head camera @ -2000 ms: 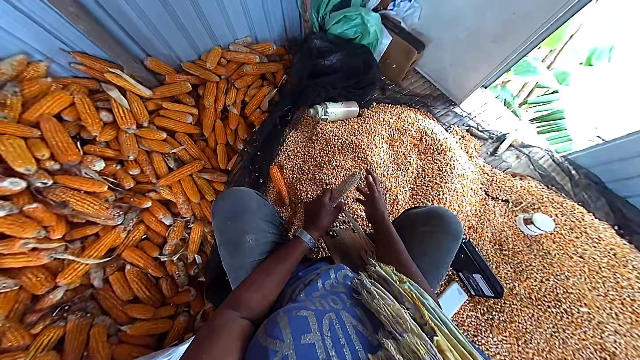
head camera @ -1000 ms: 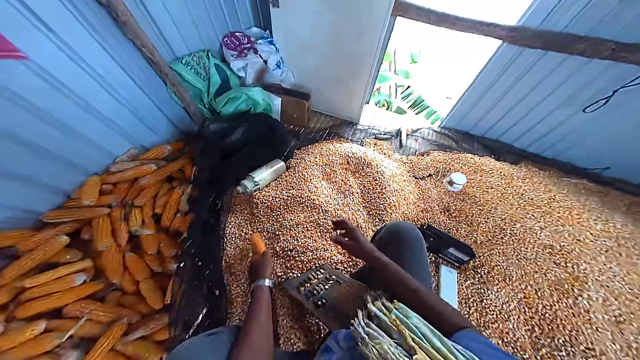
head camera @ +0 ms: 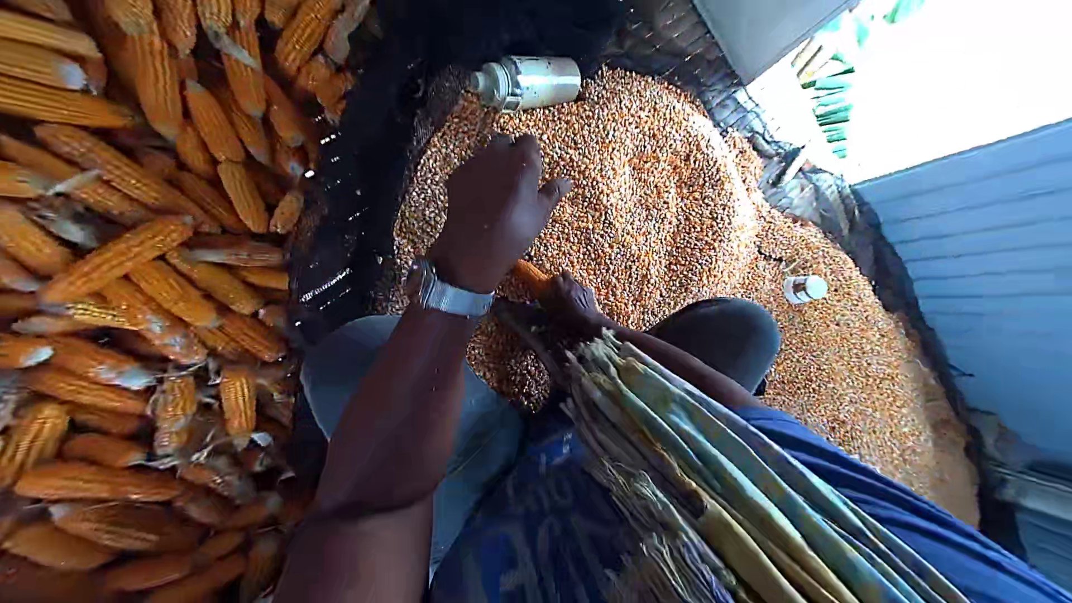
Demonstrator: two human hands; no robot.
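Note:
My left hand (head camera: 494,209), with a metal-banded watch (head camera: 452,293) at its wrist, is raised over the near left part of the shelled corn kernels (head camera: 645,184). Its fingers curl and the thumb stands out; whether it holds anything is hidden. Lower and to the right, my right hand (head camera: 571,303) grips an orange corn cob (head camera: 532,278), whose upper end points toward the left wrist. Beneath that hand a dark board (head camera: 536,331) shows in part, between my knees. A bundle of long dry fabric-like strips (head camera: 703,494) lies across my lap, below the right hand.
Unshelled corn cobs (head camera: 126,276) are heaped at the left, beside a black sheet (head camera: 352,193). A bottle (head camera: 536,82) lies on its side at the heap's far edge. A small white-capped container (head camera: 806,290) sits among the kernels at right, near the corrugated wall (head camera: 997,226).
The board, largely exposed one second ago, is now mostly covered by my hands and the strips. My right hand, then open and without a cob, now holds one. The view has turned sharply.

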